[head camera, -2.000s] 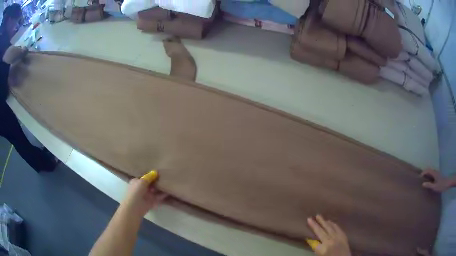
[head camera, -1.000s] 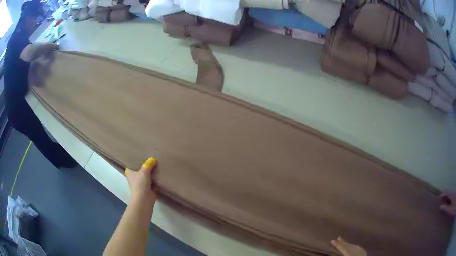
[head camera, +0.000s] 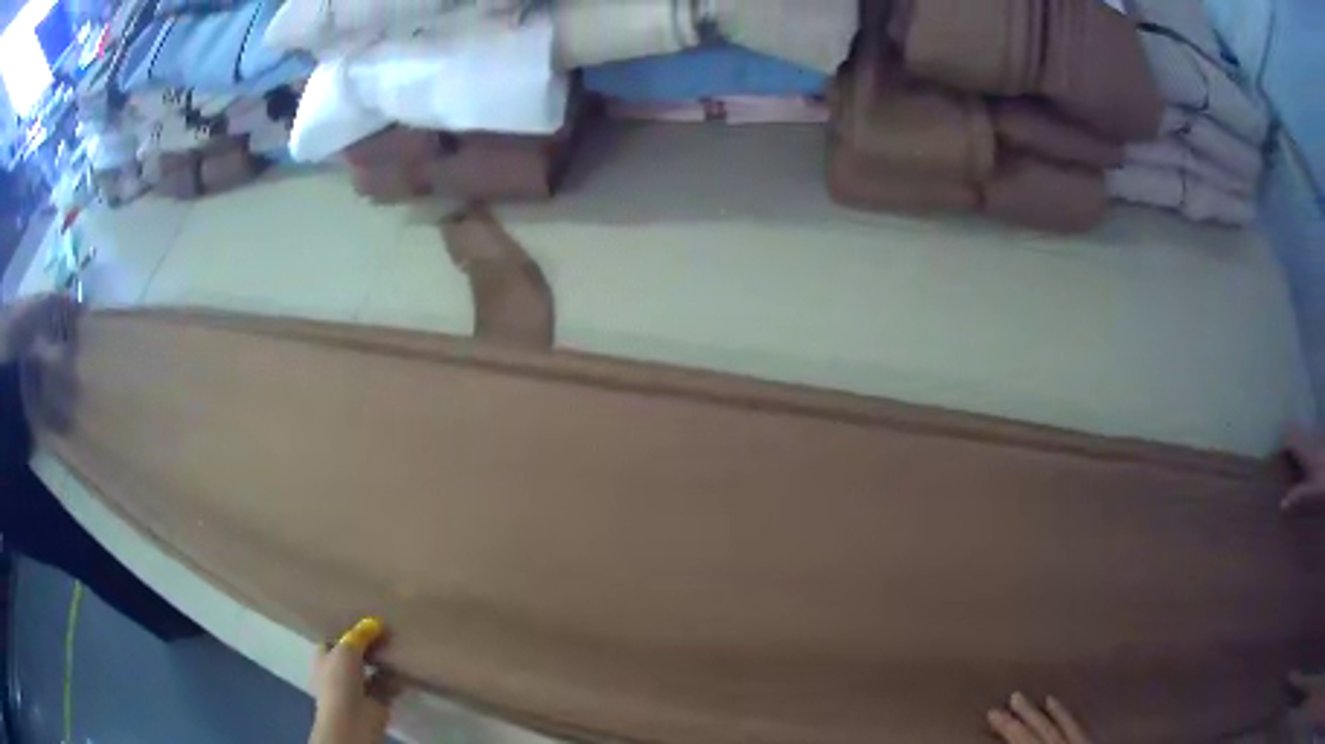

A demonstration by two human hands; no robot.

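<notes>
A long brown curtain panel (head camera: 654, 538) lies along the pale table, its layered edge on the far side. My left hand (head camera: 352, 686) grips its near edge at lower left, with a yellow cover on a digit on top of the cloth. My right hand (head camera: 1038, 720) is at the bottom edge of the picture, mostly cut off; its fingers rest on the cloth and its thumb is out of sight. A short brown tieback (head camera: 509, 285) lies beyond the panel, touching or partly under its far edge.
Folded brown bundles (head camera: 959, 153), a white bundle (head camera: 436, 90) and others line the back of the table (head camera: 698, 276). Another person's hand (head camera: 1305, 468) is at the panel's right end. A blurred person in dark clothes (head camera: 87, 574) stands at the left end.
The view has tilted up, so the panel and my hands appear lower. My left hand still holds the near edge. My right hand is more cut off than two seconds ago.
</notes>
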